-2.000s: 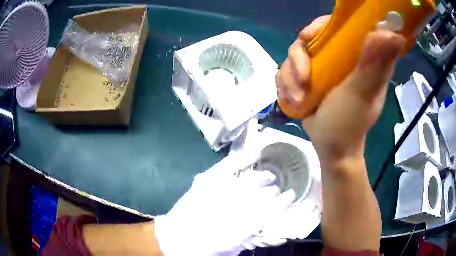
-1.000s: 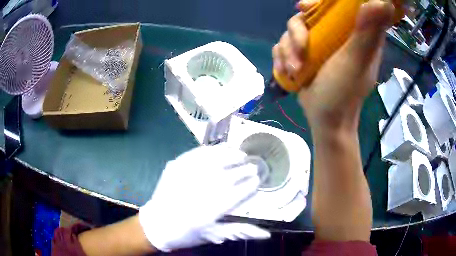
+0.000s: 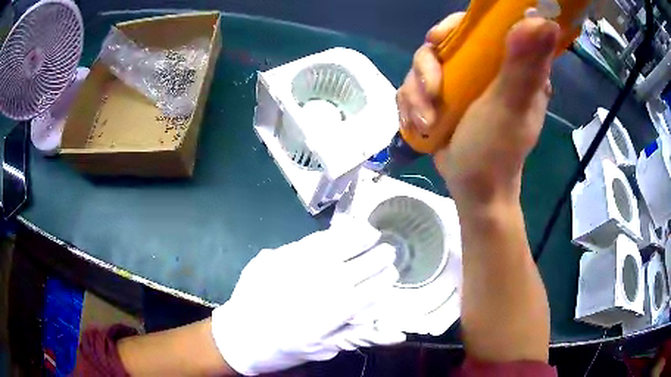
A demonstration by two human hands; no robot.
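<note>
An orange electric screwdriver point(image 3: 471, 81) is gripped in my bare right hand point(image 3: 482, 125); its dark nose points down-left at the near edge of the upper blower part. A white blower unit point(image 3: 335, 110) with two round openings stands at centre, a blue part at its side. A second white housing part point(image 3: 419, 243) with a round opening lies nearer, touching it. My left hand point(image 3: 316, 294), in a white glove, rests over the left side of the nearer part, fingers at its opening. The screwdriver's bit tip is too small to make out.
An open cardboard tray point(image 3: 118, 158) with a clear plastic bag point(image 3: 158, 77) and small screws stands at left. Beside it are a pink desk fan point(image 3: 37, 62) and a flat black phone point(image 3: 15, 173). White housings point(image 3: 611, 280) are grouped at right. A black cord point(image 3: 581, 184) crosses there.
Since one second ago, the screwdriver's nose has come down beside the blower unit. My gloved hand stays on the nearer part. The camera view has shifted a little.
</note>
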